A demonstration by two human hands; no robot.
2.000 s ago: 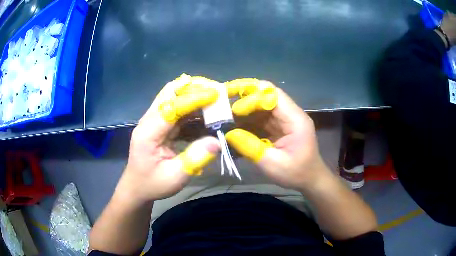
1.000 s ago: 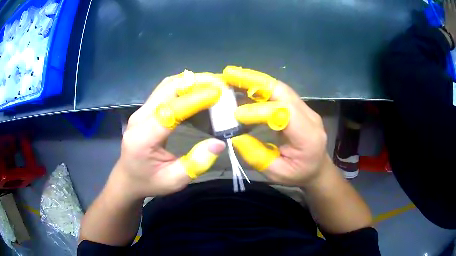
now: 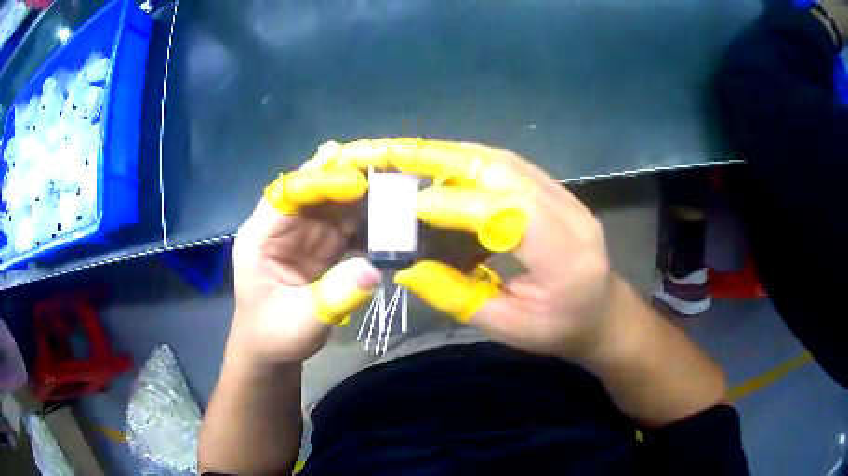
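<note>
A white housing (image 3: 393, 214) with a dark end band (image 3: 392, 257) is held upright in the air near the table's front edge. Several thin white lead wires (image 3: 382, 316) fan down from the dark end. My left hand (image 3: 296, 256) grips the unit from the left, with its fingertips at the upper side and its thumb by the dark end. My right hand (image 3: 521, 237) grips it from the right, with its fingers at the top and side and its thumb near the wires. Both hands wear yellow finger cots that hide the unit's upper edge.
A blue bin (image 3: 121, 153) full of white housings is at the left on the dark worktop (image 3: 595, 84). A person's dark sleeve (image 3: 772, 139) is at the right. Red stools (image 3: 79, 344) and a clear plastic bag (image 3: 163, 409) are on the floor.
The unit has shifted slightly left and its white face now shows more squarely, hanging straighter. The wires are more spread. Both hands still hold it. The view has shifted a little.
</note>
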